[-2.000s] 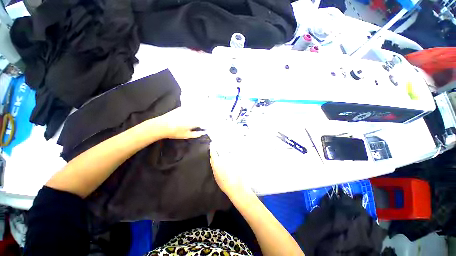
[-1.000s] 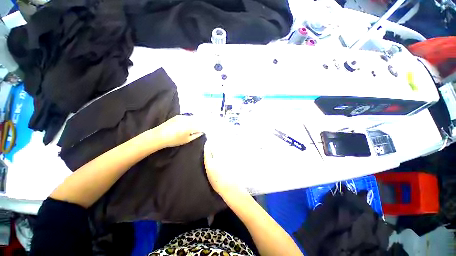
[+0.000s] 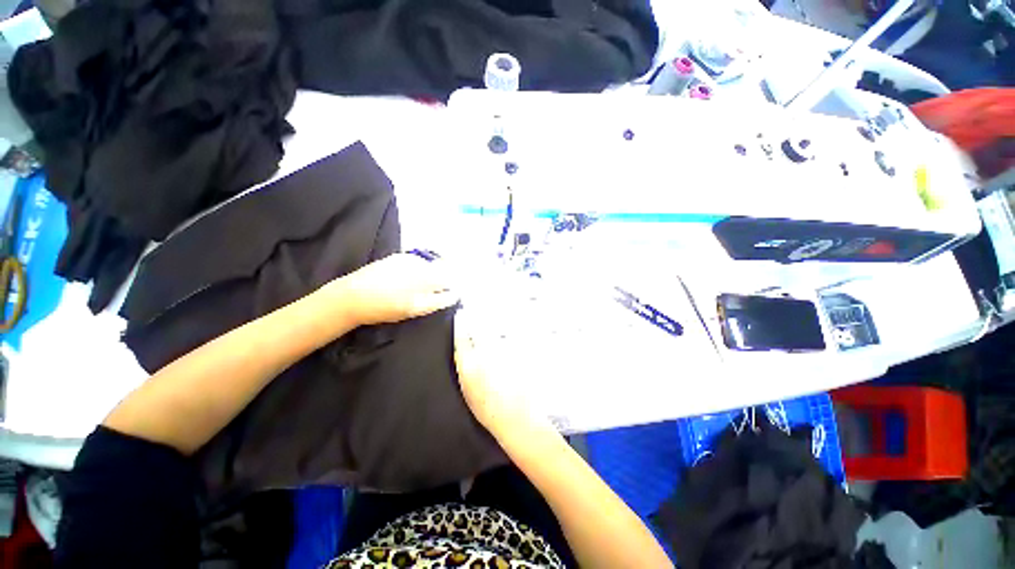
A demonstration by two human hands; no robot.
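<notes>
A dark brown garment piece point(image 3: 334, 411) lies on the white table left of the needle, folded at its back part, and hangs over the front edge. My left hand point(image 3: 406, 287) lies on the cloth with its fingers near the cloth's right edge. My right hand point(image 3: 481, 322) is at the cloth's right edge; its fingers wash out in the glare, so its grip cannot be told. The presser foot and needle point(image 3: 525, 258) of the white sewing machine point(image 3: 668, 156) are just right of and behind my hands.
Crumpled dark cloth point(image 3: 167, 122) lies back left. Thread snips point(image 3: 649, 311), a smartphone point(image 3: 770, 322) and a small greyish case point(image 3: 847, 320) lie right of the needle. Orange-handled scissors point(image 3: 12, 291) are far left. A blue crate point(image 3: 824, 433) and red stool point(image 3: 913, 431) stand below the table.
The folded cloth's back part and my left hand have shifted slightly relative to the machine since the first frame. Between the last two frames little changes but the camera view.
</notes>
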